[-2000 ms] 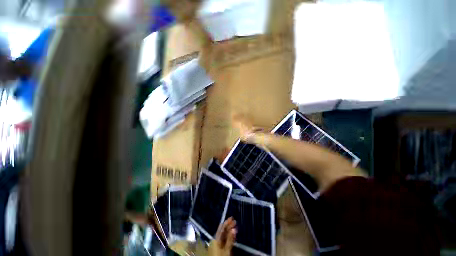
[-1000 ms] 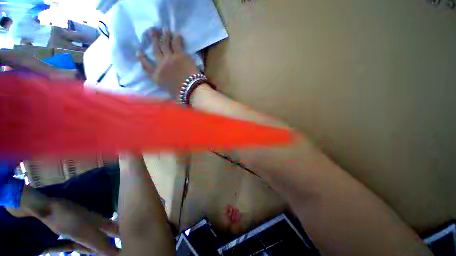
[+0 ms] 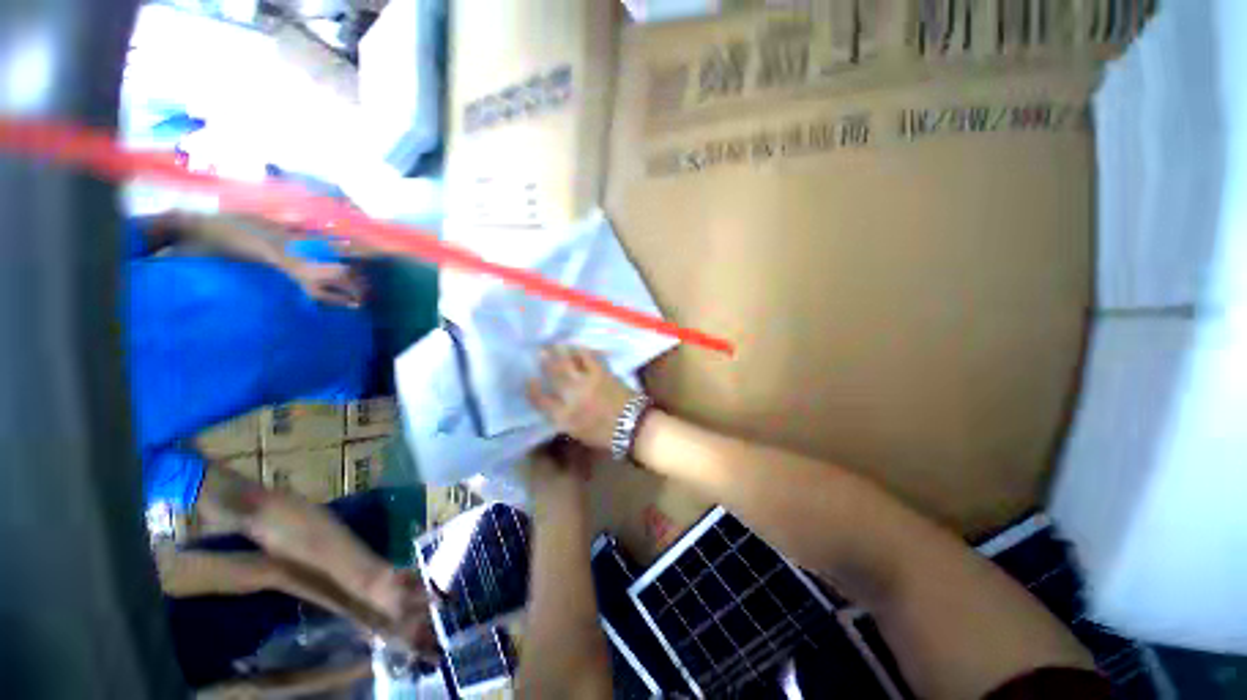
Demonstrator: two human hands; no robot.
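White foam sheets (image 3: 547,301) lie in a loose, overlapping pile on brown cardboard, with a black lead (image 3: 469,376) across them. My right hand (image 3: 588,397), with a beaded bracelet, rests palm down on the sheets with its fingers apart. My left hand (image 3: 554,472) is at the pile's near edge, just below the right; its fingers are hidden. Dark solar panels with white grid lines lie below: one panel (image 3: 732,595) between my forearms, another panel (image 3: 476,568) left of my left forearm.
A person in blue (image 3: 246,342) reaches towards the panels from the left. Printed brown cardboard (image 3: 875,287) spans the middle. White stacks (image 3: 1156,205) stand at right. Cartons (image 3: 304,451) sit behind. A blurred red strip (image 3: 547,285) crosses the view.
Two seconds ago my hands were over the panels; now both are at the foam sheets. Since one second ago, my left hand has moved up beside the right. The view has shifted.
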